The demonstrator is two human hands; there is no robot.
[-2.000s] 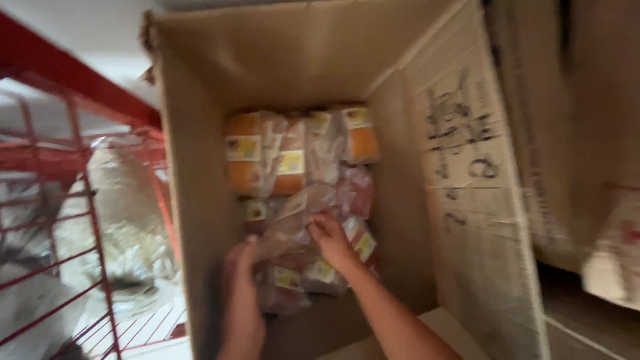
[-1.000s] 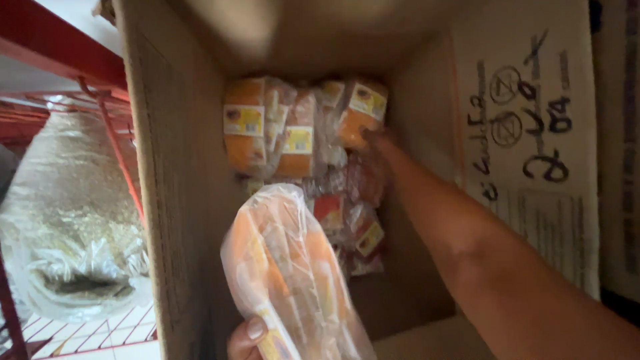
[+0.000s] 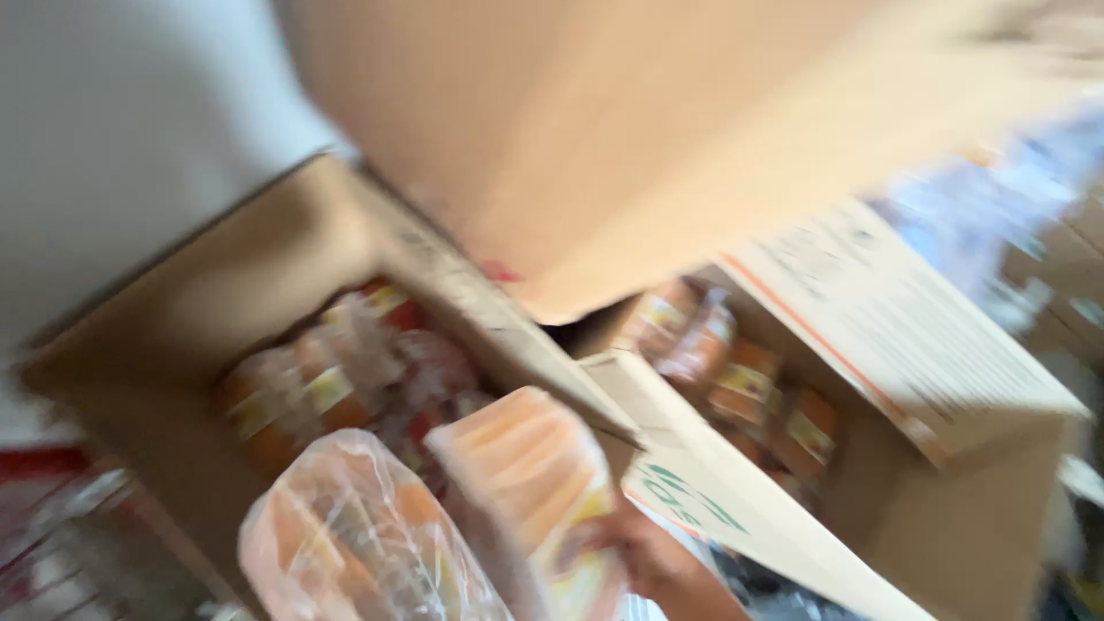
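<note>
At the lower middle, my right hand (image 3: 634, 548) grips a plastic-wrapped orange packet (image 3: 530, 474) with a yellow and white label. Beside it on the left, close to the camera, is a clear plastic bag of orange pieces (image 3: 362, 526); my left hand is out of view below it. Behind both, an open cardboard box (image 3: 233, 233) contains several labelled packets (image 3: 319, 379), orange and reddish. Blur hides what exactly the packets contain.
A second open cardboard box (image 3: 957, 517) with several labelled packets (image 3: 746, 379) stands at the right. A large cardboard flap or panel (image 3: 604, 147) spans the top. Red wire shelving (image 3: 52, 509) is at the lower left, clear plastic (image 3: 975, 224) at the upper right.
My right hand, earlier reaching into the box, now holds a packet near the bag of orange pieces. The view has swung, bringing in the second box. My left hand has left the view.
</note>
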